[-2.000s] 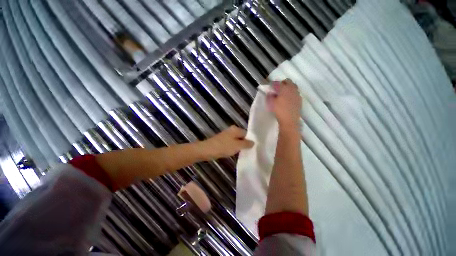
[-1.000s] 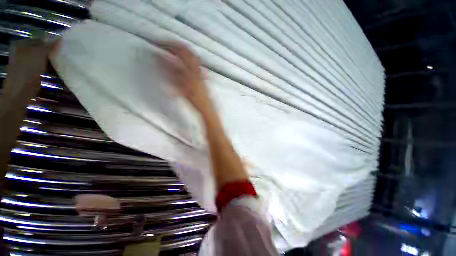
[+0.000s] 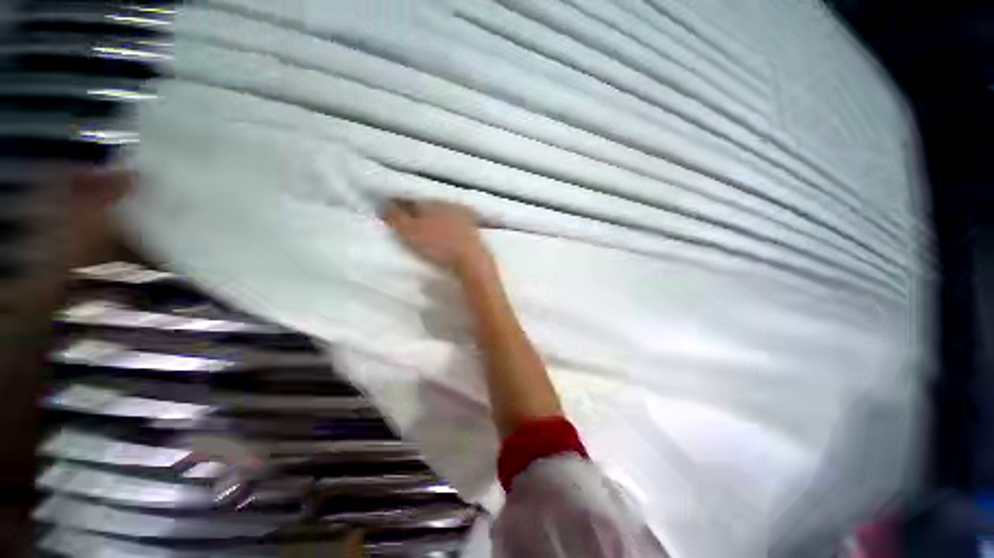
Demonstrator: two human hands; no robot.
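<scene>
A broad white cloth (image 3: 294, 262) lies over the shiny metal tubes (image 3: 142, 381), its loose edge running diagonally from upper left to bottom middle. Above it the cloth forms long parallel ridges with dark creases. My right hand (image 3: 436, 231) lies on the cloth near the lowest creases, fingers pointing left; whether it pinches any cloth cannot be told. My left hand (image 3: 100, 196) is dark and blurred at the left, at the cloth's left edge; its fingers cannot be made out.
A blurred pinkish block with a metal fitting (image 3: 229, 469) sits on the tubes at lower left. A small yellowish piece (image 3: 351, 542) shows at the bottom edge. The right side is dark, with a blurred red thing (image 3: 872, 536) at bottom right.
The view has swung from bare tubes to the cloth-covered side. The cloth is spread wider over the tubes. In the last second my right hand has moved slightly down and right.
</scene>
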